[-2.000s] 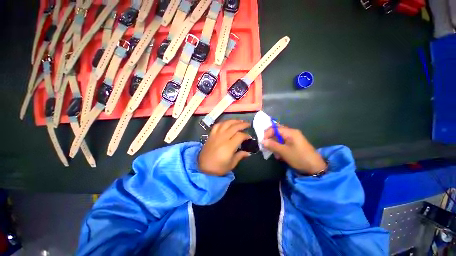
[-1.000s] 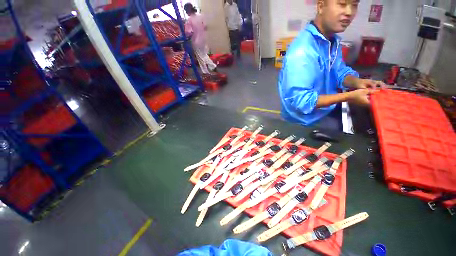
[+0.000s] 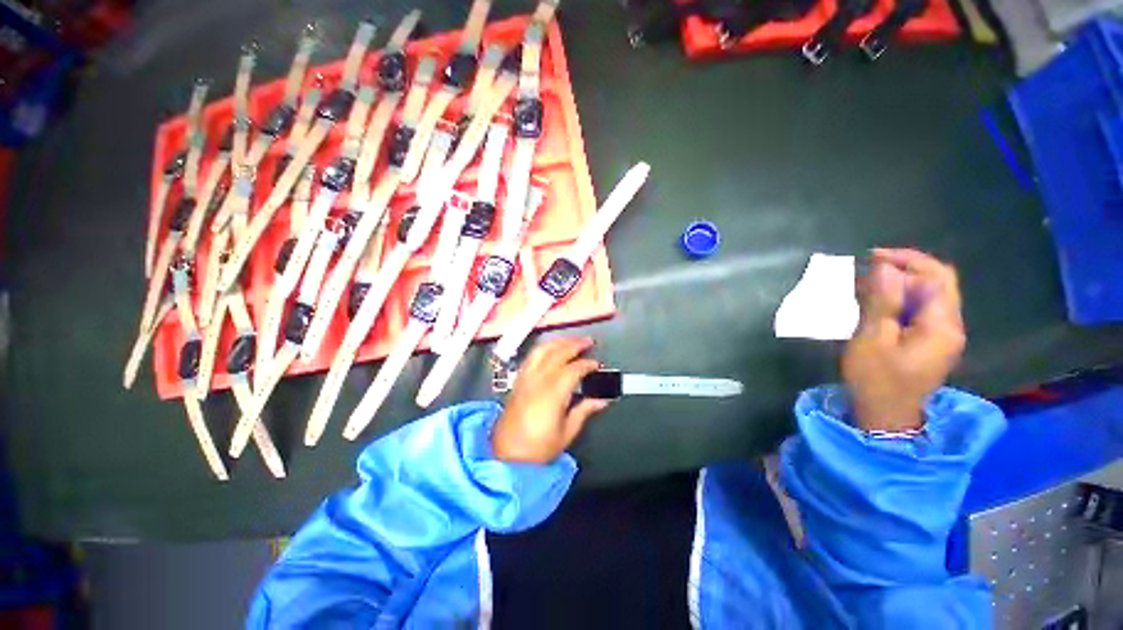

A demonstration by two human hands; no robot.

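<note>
My left hand [image 3: 542, 400] holds a watch by its black square head [image 3: 601, 384] near the table's front edge. The watch's pale blue-grey strap [image 3: 684, 386] points right; a small metal buckle shows left of my fingers. My right hand [image 3: 905, 326] is raised at the right, its fingers curled around something thin and blue, blurred, likely the brush. A white wiping cloth or paper [image 3: 820, 299] is beside its fingertips. A small round blue cup [image 3: 701, 239] stands on the green table.
A red tray [image 3: 596, 289] covered with slanted beige-strap watches [image 3: 495, 277] lies at the left on the dark green table [image 3: 764, 135]. A second red tray [image 3: 764, 35] with black straps is at the back. Blue bins [image 3: 1078, 172] stand at the right.
The view has swung back down from the room and another worker to the table. Compared with two seconds ago, my right hand and the white piece are farther right, away from the watch.
</note>
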